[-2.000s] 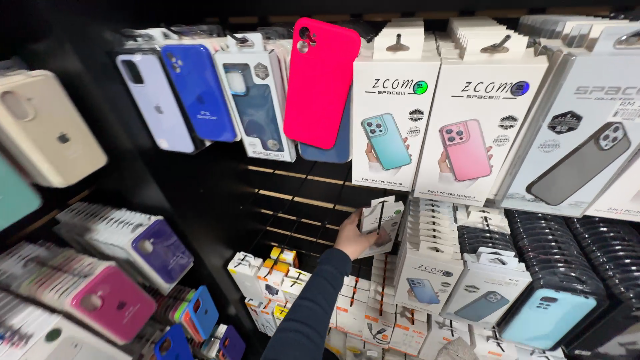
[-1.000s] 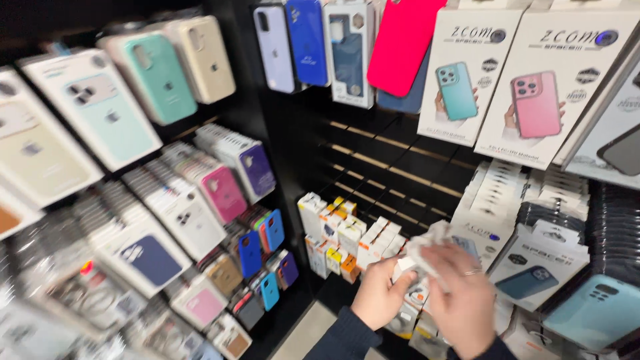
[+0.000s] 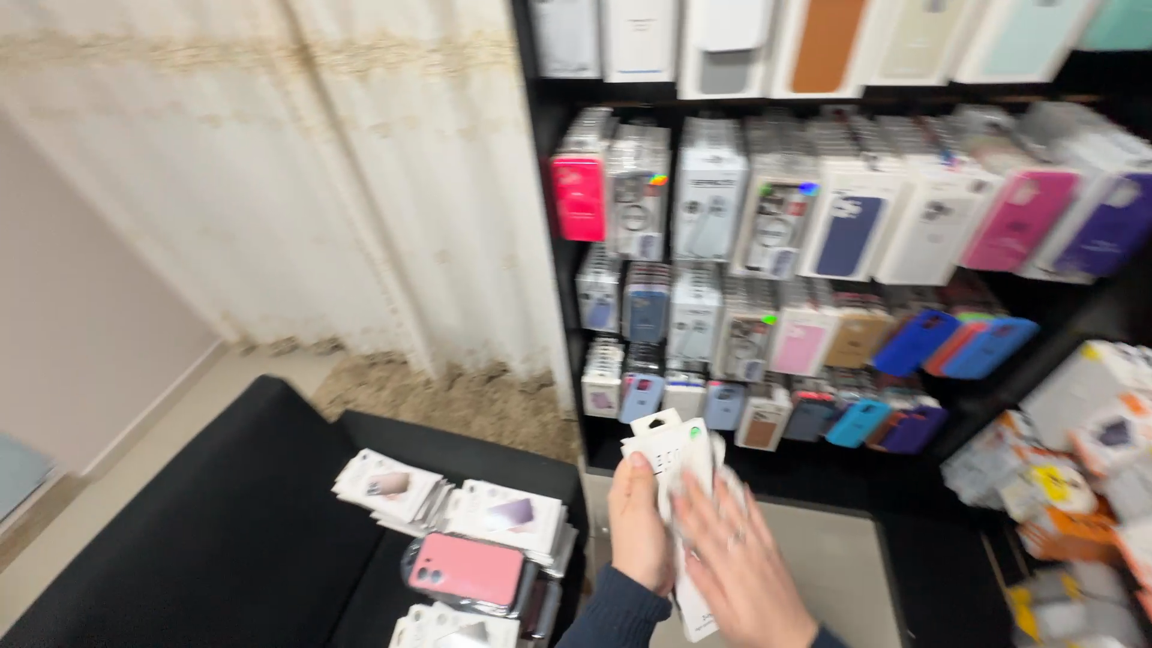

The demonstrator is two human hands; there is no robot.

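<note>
My left hand (image 3: 641, 526) grips a white phone case box (image 3: 666, 450) with a hang tab, held upright in front of me at the lower middle. Against the face of the box, my right hand (image 3: 742, 549) presses a crumpled white cloth or tissue (image 3: 717, 463); a ring is on one finger. The cloth is mostly hidden by the fingers. To the left, stacks of boxed phone cases (image 3: 508, 517) and a pink phone case in clear packaging (image 3: 466, 569) lie on a black sofa (image 3: 207, 531).
Black shelving (image 3: 544, 108) with rows of hanging phone cases rises behind my hands. Several small orange and white boxes (image 3: 1062, 486) lie at the right. A cream curtain (image 3: 405, 180) hangs at the left above a shaggy beige rug (image 3: 450, 405).
The view has swung far left, from the hanging cases to the sofa and curtain. Two seconds ago one hand held a box at the rack; now both hands are at a box, with the white cloth.
</note>
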